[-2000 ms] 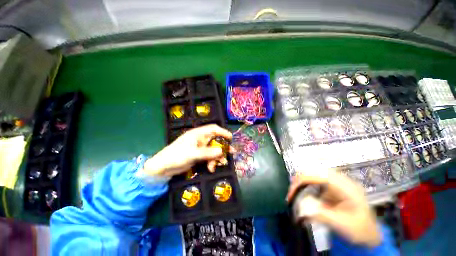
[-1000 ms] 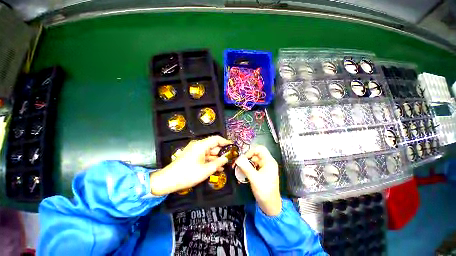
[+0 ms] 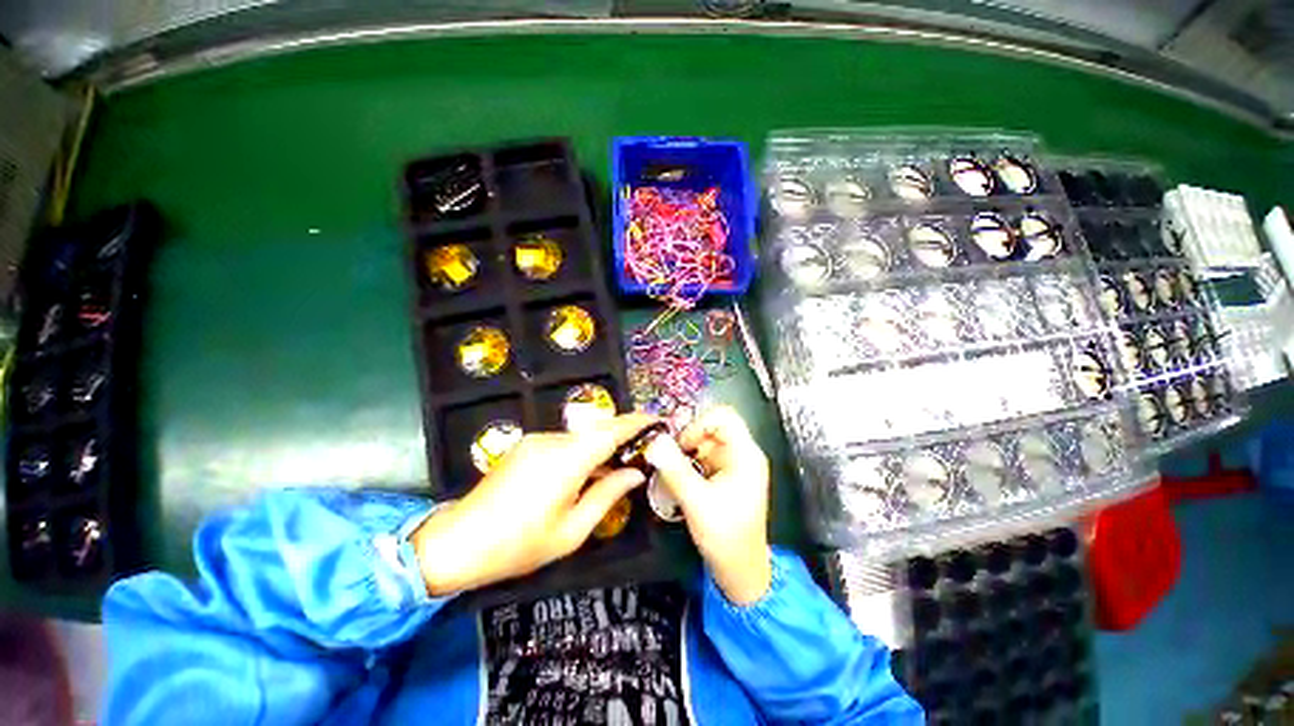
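Observation:
My left hand [image 3: 528, 508] holds a small round dark-rimmed housing [image 3: 642, 441] over the lower right of the black compartment tray [image 3: 497, 295]. My right hand [image 3: 727, 496] meets it from the right, fingertips at the housing, and holds a silver-white disc [image 3: 664, 496] low between its fingers. The fingers partly hide both parts. Several gold-yellow round housings [image 3: 538, 257] sit in the tray's pockets. The top left pocket holds a dark wired unit [image 3: 457, 186]; the top right pocket is empty. Loose thin lead wires [image 3: 670, 365] lie right of the tray.
A blue bin [image 3: 742, 220] of tangled wires stands behind the loose wires. A thin pale stick [image 3: 752, 350] lies beside them. Clear blister trays [image 3: 930, 390] are stacked at right, with a black pocket tray [image 3: 998, 624] below and a red bin [image 3: 1138, 565] beyond. Another black tray [image 3: 74, 397] is far left.
My right hand came in from the lower right to meet my left hand, now with a silver disc. Since one second ago both hands stay together at the housing. The view shifted slightly.

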